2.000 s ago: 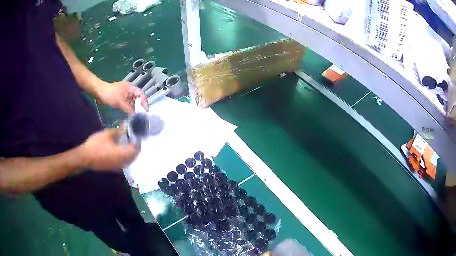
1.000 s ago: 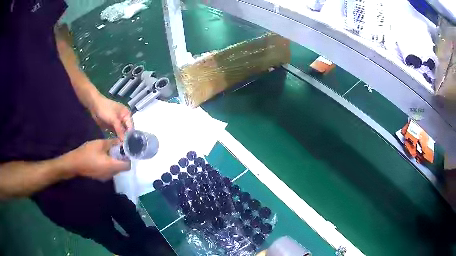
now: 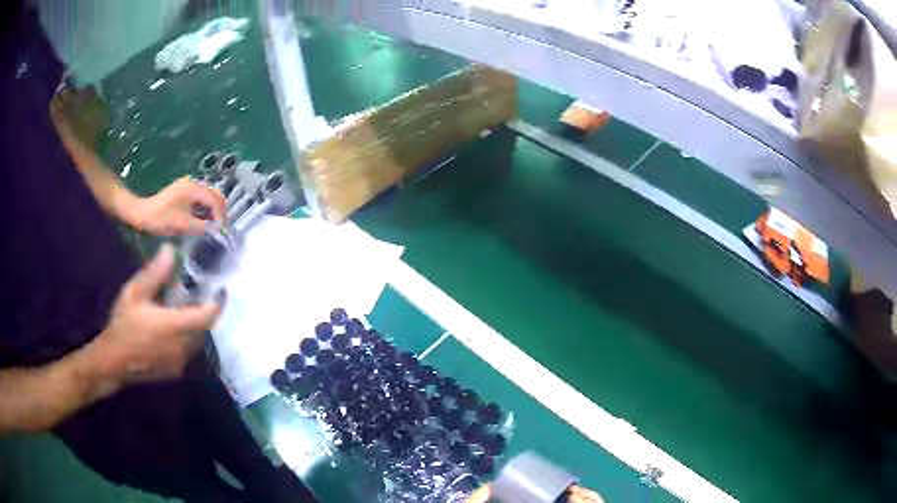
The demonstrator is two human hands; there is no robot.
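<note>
A grey blower body point(image 3: 532, 479) shows at the bottom edge, its lower part cut off. Only fingertips of my left hand point(image 3: 479, 494) show at its left side and of my right hand point(image 3: 582, 495) at its right side, both seeming to hold it. Just beyond lie rows of small black round caps point(image 3: 393, 393), partly under crinkled clear film point(image 3: 418, 474). White sheets point(image 3: 295, 275) lie fanned on the green bench behind the caps. Several more grey bodies point(image 3: 251, 192) lie beyond the sheets.
Another person in dark clothes point(image 3: 59, 226) stands at the left, hands around a blurred grey body point(image 3: 209, 257) over the sheets. A metal post point(image 3: 288, 98), brown taped panel point(image 3: 413, 138) and grey shelf point(image 3: 629, 88) stand beyond. Orange-and-white packets point(image 3: 790, 248) lie far right.
The view has shifted, so the bench things sit further left. The grey body at the bottom edge shows more, with fingertips on both sides. The other person's near hand has opened away from their body piece.
</note>
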